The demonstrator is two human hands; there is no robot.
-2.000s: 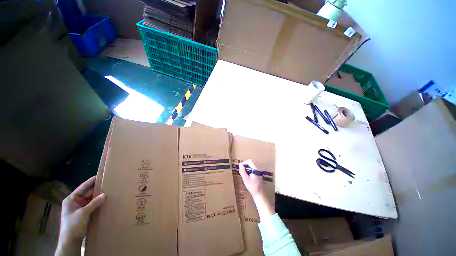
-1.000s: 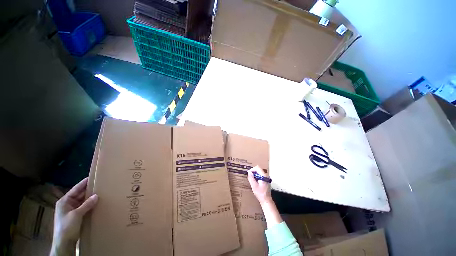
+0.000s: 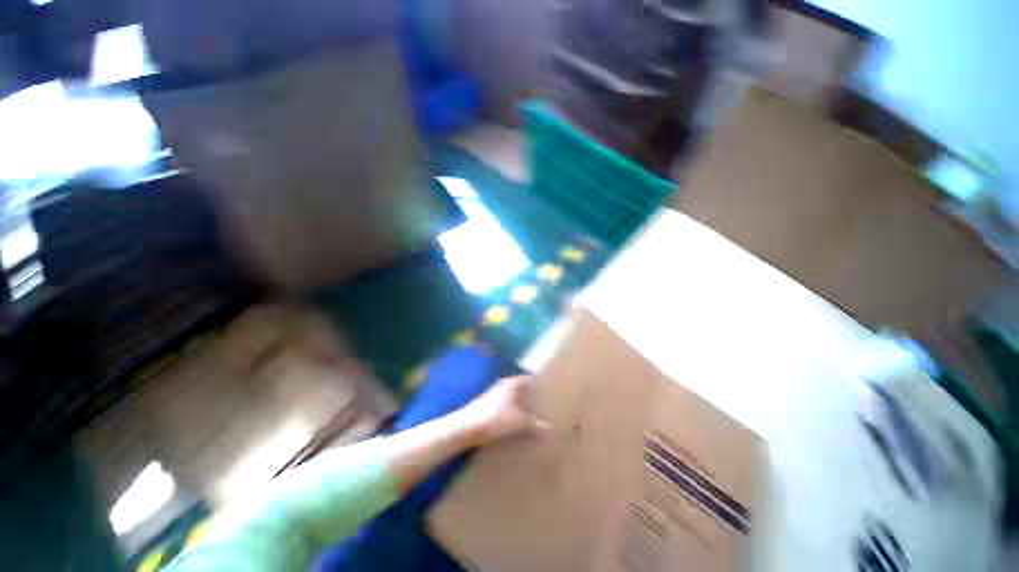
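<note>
The view is strongly blurred. A brown flattened carton (image 3: 592, 447) with dark printed bands lies at the lower centre, against the edge of the white-topped table (image 3: 737, 324). My left hand (image 3: 508, 409), with a light green sleeve coming from the lower left, is at the carton's left edge and appears to grip it. My right hand is not in view, nor is the pen it held. Dark, smeared marker pens (image 3: 894, 430) lie on the table, and the dark loops of the scissors (image 3: 881, 547) show at the bottom edge.
A large brown carton (image 3: 827, 201) stands behind the table. A green crate (image 3: 587, 168) is beyond its far left corner, with yellow-black floor tape (image 3: 523, 295) in front. Blurred brown cartons (image 3: 246, 391) are at lower left. A blue bin (image 3: 447, 101) is farther back.
The view has swung left and blurred. My left hand has moved from the icon-printed carton's left edge to the edge of a carton by the table. My right hand and pen have left view.
</note>
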